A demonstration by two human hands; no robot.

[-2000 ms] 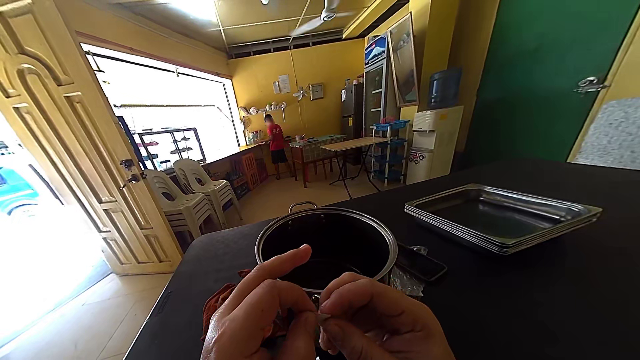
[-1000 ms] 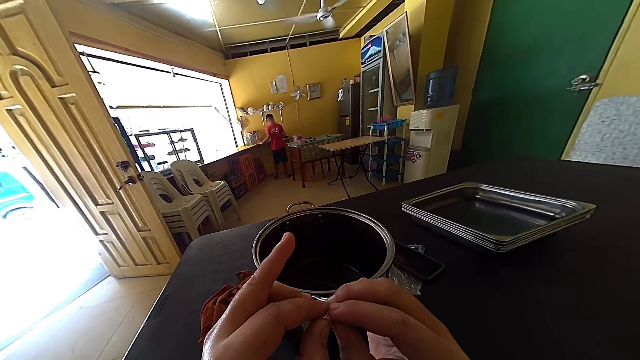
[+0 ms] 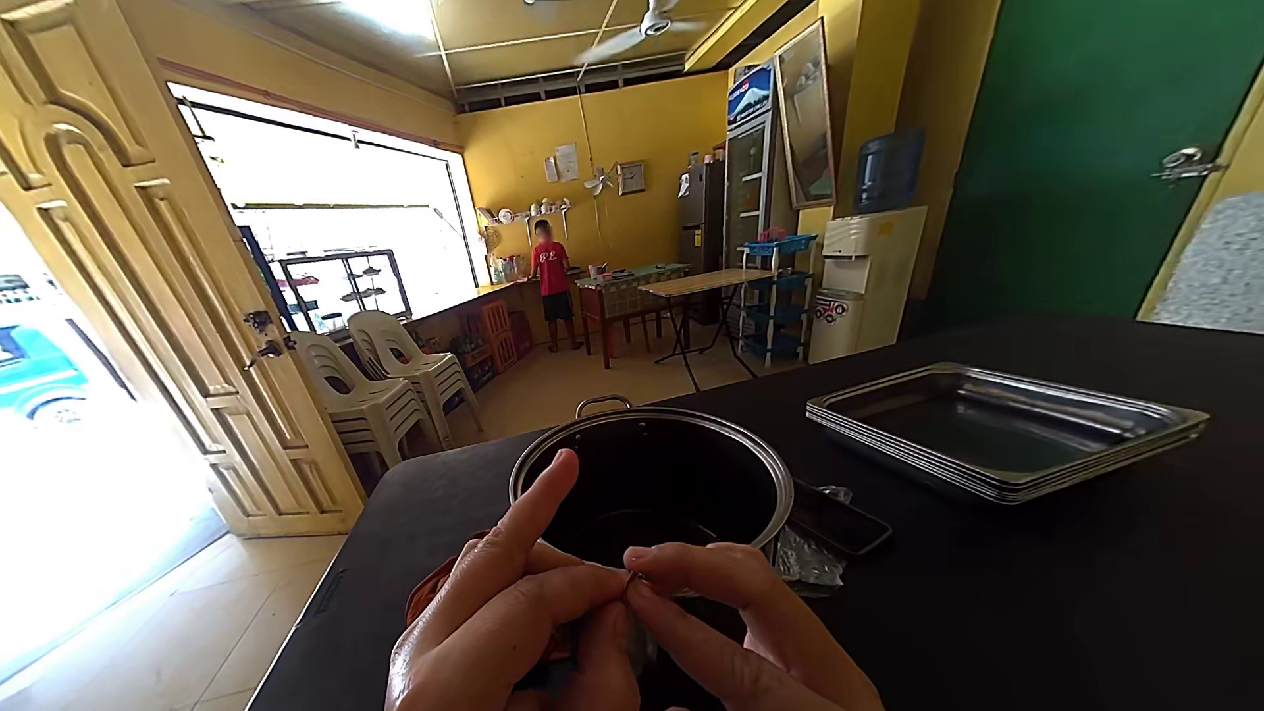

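Observation:
Just in front of a dark metal pot (image 3: 780, 484) with a steel rim, my two hands meet at the fingertips. My left hand (image 3: 523, 622) pinches one side of a tiny item, its index finger pointing up over the pot's near rim. The thumb and index finger of my right hand (image 3: 731, 622) close on the same item, which is too small and too hidden to identify. An orange-brown cloth (image 3: 427, 591) shows behind my left hand. To the right of the pot lie a dark smartphone (image 3: 844, 518) and a crumpled clear plastic bag (image 3: 812, 561).
Stacked steel trays (image 3: 987, 474) lie on the black table (image 3: 1037, 592) at right. Beyond the table are stacked plastic chairs (image 3: 380, 395), a folding table (image 3: 706, 283), a water dispenser (image 3: 849, 276) and a person in a red shirt (image 3: 550, 267). An open wooden door (image 3: 188, 326) stands at left.
The fingers of both hands have shifted around the small item, and my left index finger now points more upward than two seconds ago. The pot and trays have stayed in place.

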